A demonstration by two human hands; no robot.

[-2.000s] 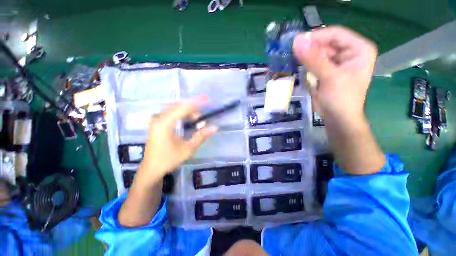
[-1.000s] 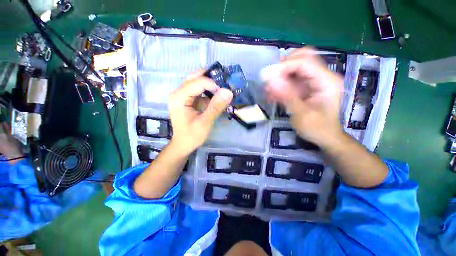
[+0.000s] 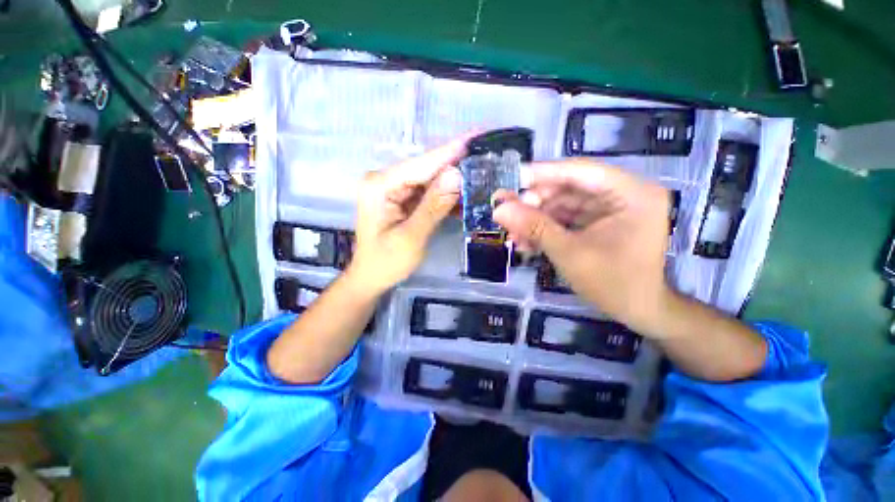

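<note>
My left hand [image 3: 402, 221] grips a black plastic housing [image 3: 512, 143] over the middle of the tray. A blue circuit board [image 3: 478, 196] lies over the housing, between both hands. A small dark display [image 3: 487, 262] with a thin white edge hangs from the board's near end, joined by an orange flex cable [image 3: 489, 235]. My right hand [image 3: 599, 225] holds the board's right side with thumb and fingers. Most of the housing is hidden behind the board and fingers, so how far the board sits in it cannot be told.
The whitish compartment tray [image 3: 339, 103] holds several black housings [image 3: 463, 320]. Loose board assemblies [image 3: 211, 74], dark cables and a cooling fan [image 3: 137, 306] are at the left. Another display [image 3: 788, 65] lies at the far right. A blue sleeve of another person [image 3: 39, 324] is at the left edge.
The board has turned so its display points toward me and its pale underside no longer shows. My right hand has closed in on it. The housing now sits behind the board.
</note>
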